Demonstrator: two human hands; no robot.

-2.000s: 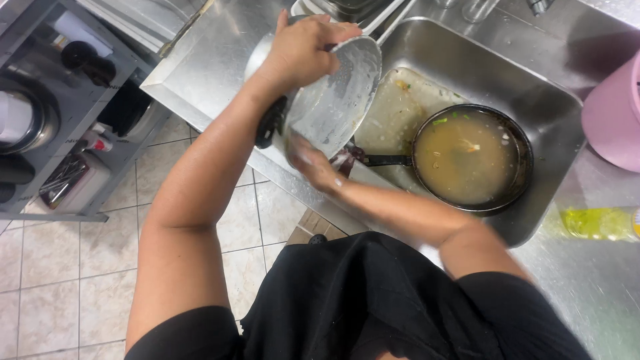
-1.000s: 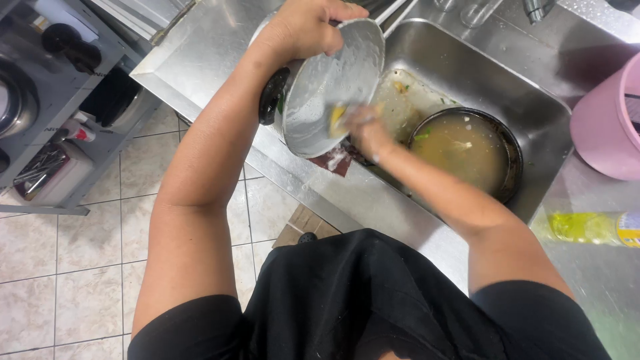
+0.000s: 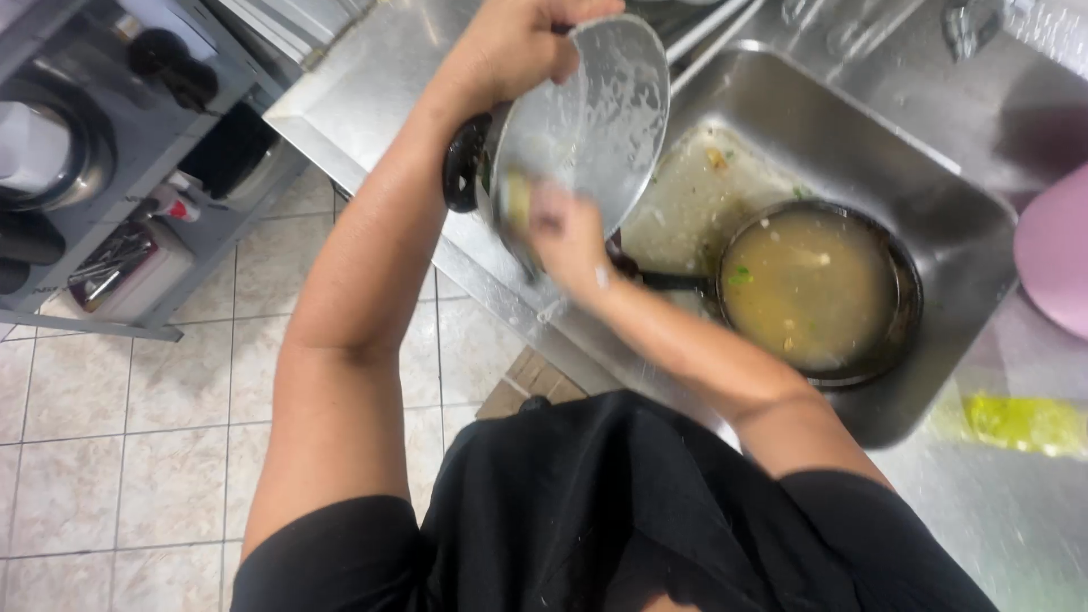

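My left hand grips the upper rim of a soapy metal pot, which is tilted on its side over the counter at the sink's left edge. A black side handle sticks out near my left forearm. Inside the pot's lower part, my right hand presses a yellowish sponge against the wall; both are blurred. In the steel sink lies a black frying pan holding cloudy brownish water with food bits, its handle pointing left beneath my right forearm.
Food scraps lie on the sink floor. A pink container and a bottle of yellow-green liquid are on the counter at right. A faucet is at the top. Metal shelving with pans and utensils stands left above the tiled floor.
My right hand has moved with the sponge from the middle of the pot to its lower left side. My left hand keeps its hold on the rim.
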